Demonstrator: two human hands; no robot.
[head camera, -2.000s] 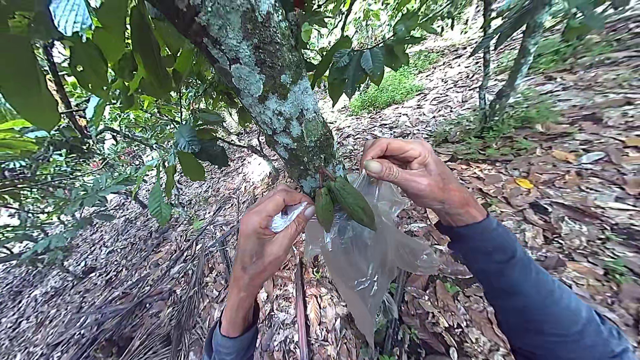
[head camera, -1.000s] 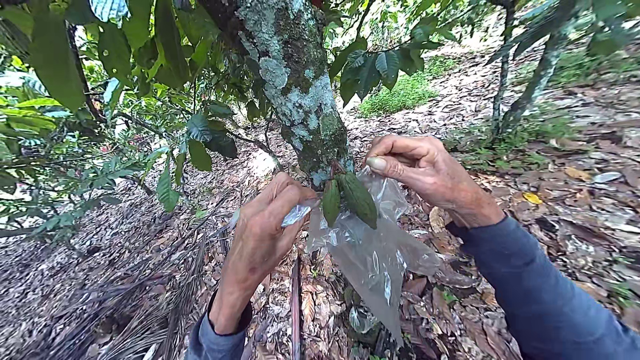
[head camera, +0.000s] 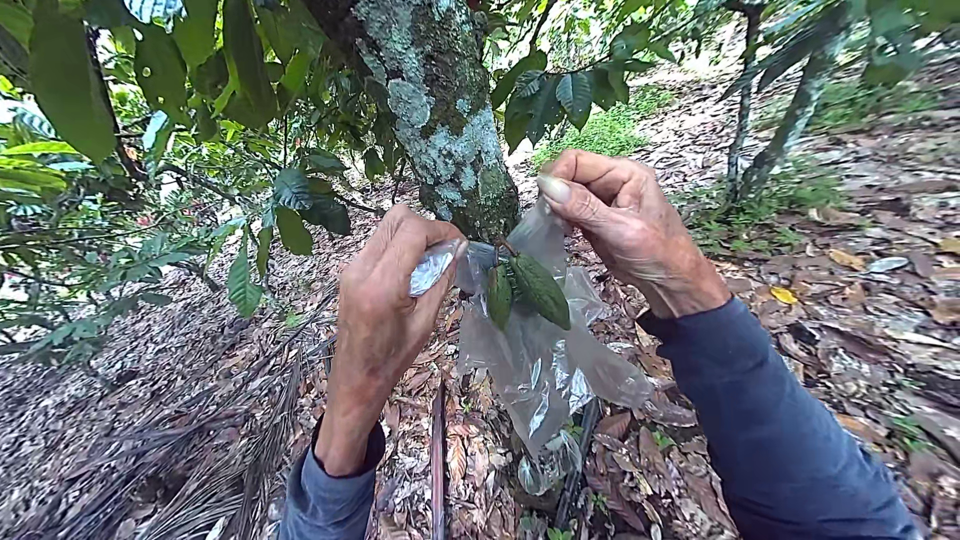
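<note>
Two green cacao pods, a larger one (head camera: 540, 291) and a smaller one (head camera: 499, 295), hang by short stems at the trunk (head camera: 442, 120) of a lichen-covered tree. A clear plastic bag (head camera: 525, 375) spreads behind and below them. My left hand (head camera: 390, 292), left of the pods, pinches one edge of the plastic, with a shiny fold showing between thumb and fingers. Up and to the right of the pods, my right hand (head camera: 622, 217) pinches another edge between thumb and fingertips and holds it raised. Whether the plastic passes fully around the stems cannot be told.
Broad green leaves (head camera: 240, 67) hang at the upper left and a leafy twig (head camera: 555, 94) right of the trunk. Dry leaf litter (head camera: 862, 337) covers the sloping ground. Thin trunks (head camera: 795, 112) stand at the upper right. Dry palm fronds (head camera: 225, 465) lie at the lower left.
My right hand has risen away from the pods, drawing its edge of the plastic upward beside the trunk. My left hand keeps its hold at the left of the pods.
</note>
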